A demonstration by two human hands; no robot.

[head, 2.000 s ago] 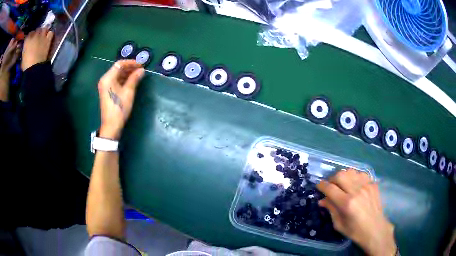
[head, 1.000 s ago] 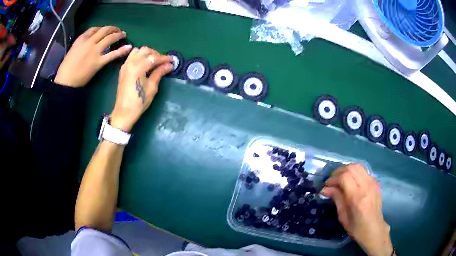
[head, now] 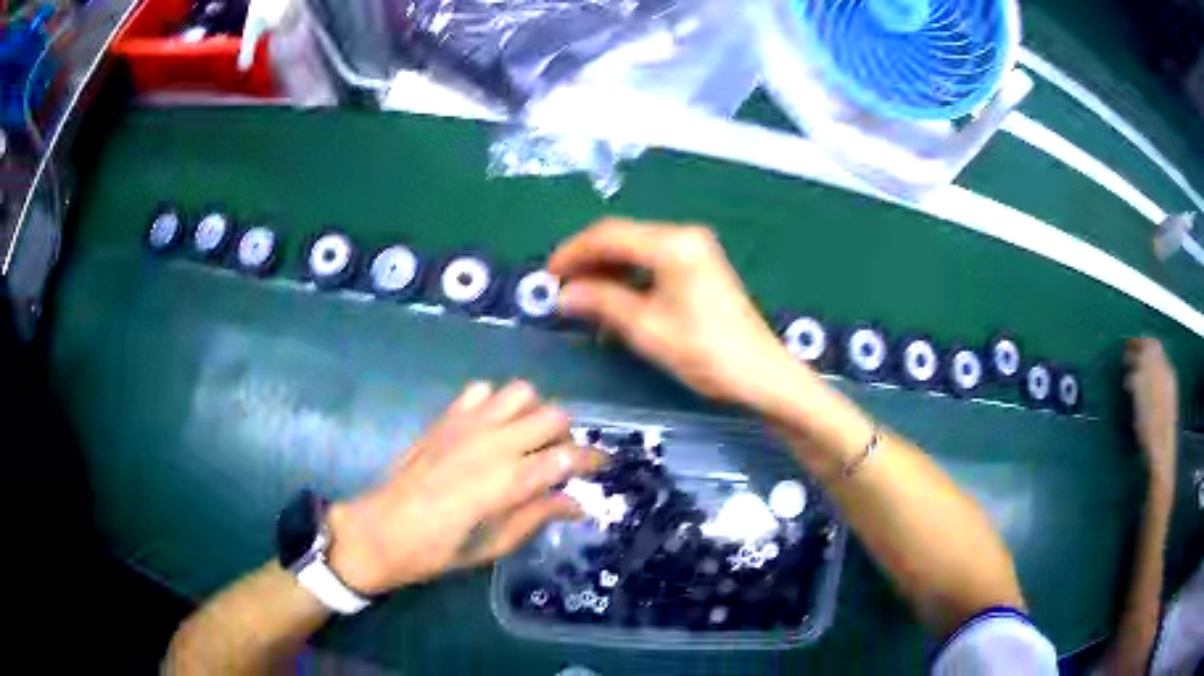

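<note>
Wheels with black rims and pale centres (head: 465, 280) stand in a long row with a gap. My right hand (head: 673, 306) is at the row, thumb and forefinger at the right side of one wheel (head: 537, 293); whether they pinch a small part is hidden. My left hand (head: 462, 486) is blurred, palm down, its fingertips over the left part of a clear tub (head: 825, 601); whether it holds anything is not clear. Small black parts (head: 660, 528) are heaped in the tub with some pale rings (head: 759, 552) and a white disc (head: 787, 499).
A red bin (head: 198, 66) is at the far left edge. Crinkled clear bags (head: 568, 79) lie beyond the row. A fan with a blue grille (head: 911, 46) stands at the far right. Another person's hand (head: 1149, 376) is at the right end of the row.
My right hand has moved from the tub up to the row. My left hand has moved from the row to the tub. The view has shifted; the person on the left is out of view.
</note>
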